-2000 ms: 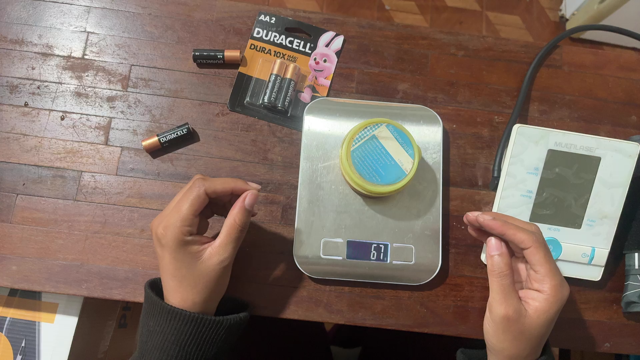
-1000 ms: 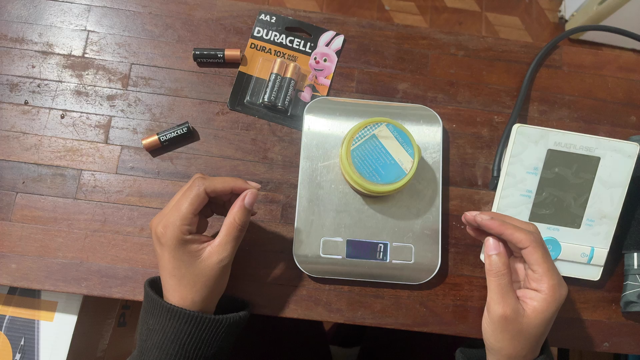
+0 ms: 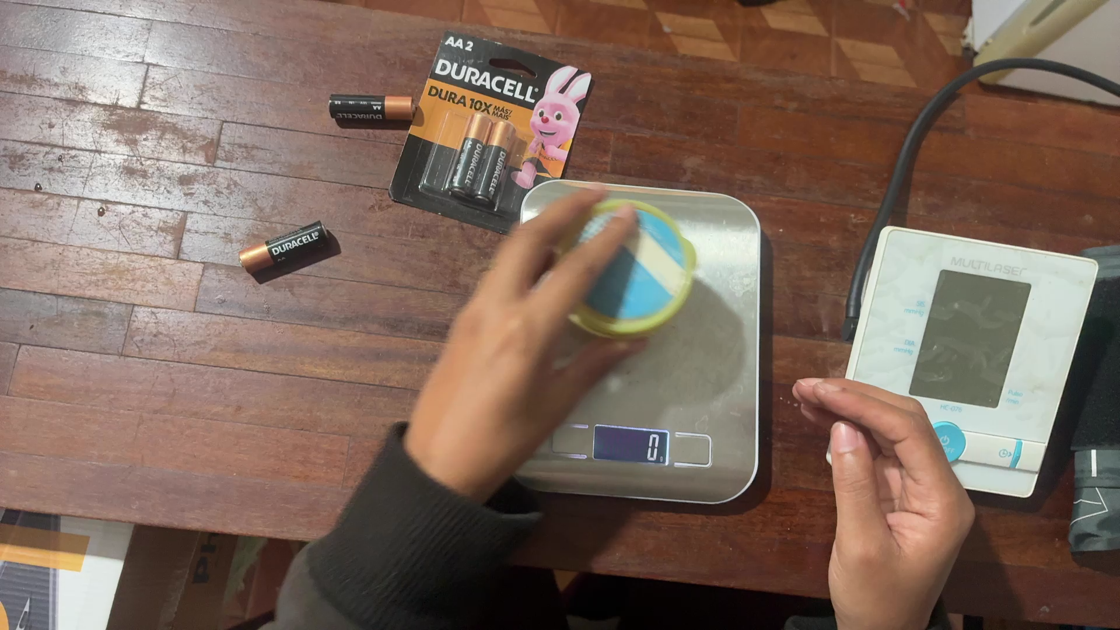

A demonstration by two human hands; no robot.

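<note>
My left hand (image 3: 516, 341) grips a round tub with a yellow-green rim and blue label (image 3: 643, 271), and holds it over the digital kitchen scale (image 3: 700, 376). The tub casts a shadow on the steel plate, and the scale's display (image 3: 631, 444) reads 0. My right hand (image 3: 892, 499) holds nothing; its fingers are bent, with the thumb near them, beside the lower left corner of a white blood pressure monitor (image 3: 969, 350).
A Duracell blister pack (image 3: 490, 131) with two AA batteries lies behind the scale. Two loose batteries (image 3: 372, 108) (image 3: 283, 248) lie at the left on the wooden table (image 3: 262, 376). A black tube (image 3: 906, 157) curves behind the monitor; a dark cuff (image 3: 1098, 420) lies at its right.
My left hand has moved right from the table and taken hold of the tub, which stood on the scale. The display read 67 two seconds ago. My right hand has stayed put.
</note>
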